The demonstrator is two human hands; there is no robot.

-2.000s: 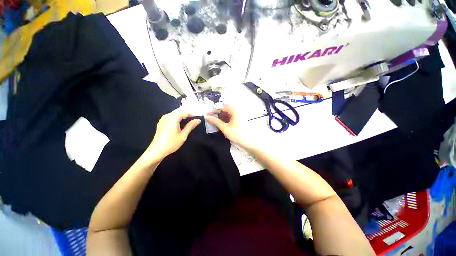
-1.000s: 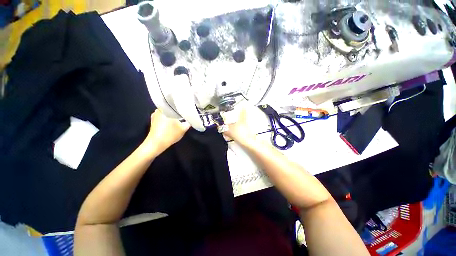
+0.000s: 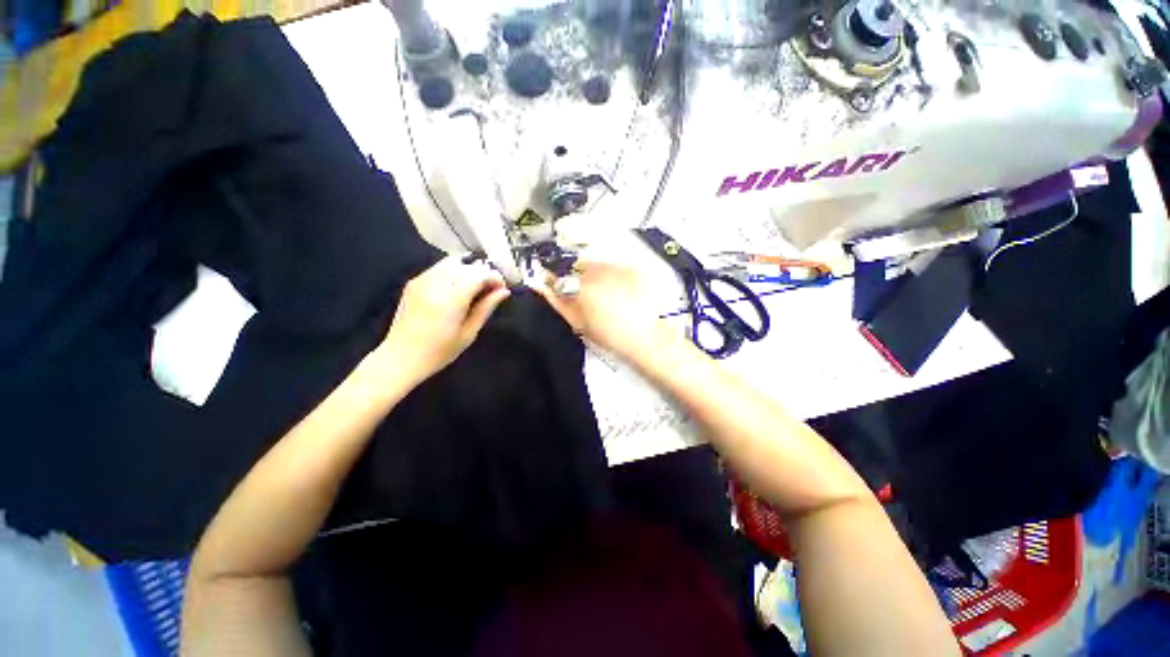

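A large black garment panel (image 3: 513, 398) lies over the table's front edge, its upper edge at the presser foot (image 3: 545, 257) under the white sewing machine head. My left hand (image 3: 443, 308) pinches the cloth edge just left of the foot, thumb and fingers together. My right hand (image 3: 603, 302) is at the cloth edge just right of the foot, fingertips close to the needle area. A small pale bit shows at the right fingertips; I cannot tell what it is. The needle itself is hard to see.
Black-handled scissors (image 3: 719, 302) lie right of my right hand, with an orange and blue tool (image 3: 789, 270) behind. A black pile (image 3: 116, 257) with a white patch (image 3: 203, 336) covers the left. A black piece with red edge (image 3: 914, 321) hangs at right. A red basket (image 3: 1046, 578) stands lower right.
The view has shifted back from the machine. My left hand has come from beside the machine head to the cloth edge at the foot. My right hand stays close to the foot.
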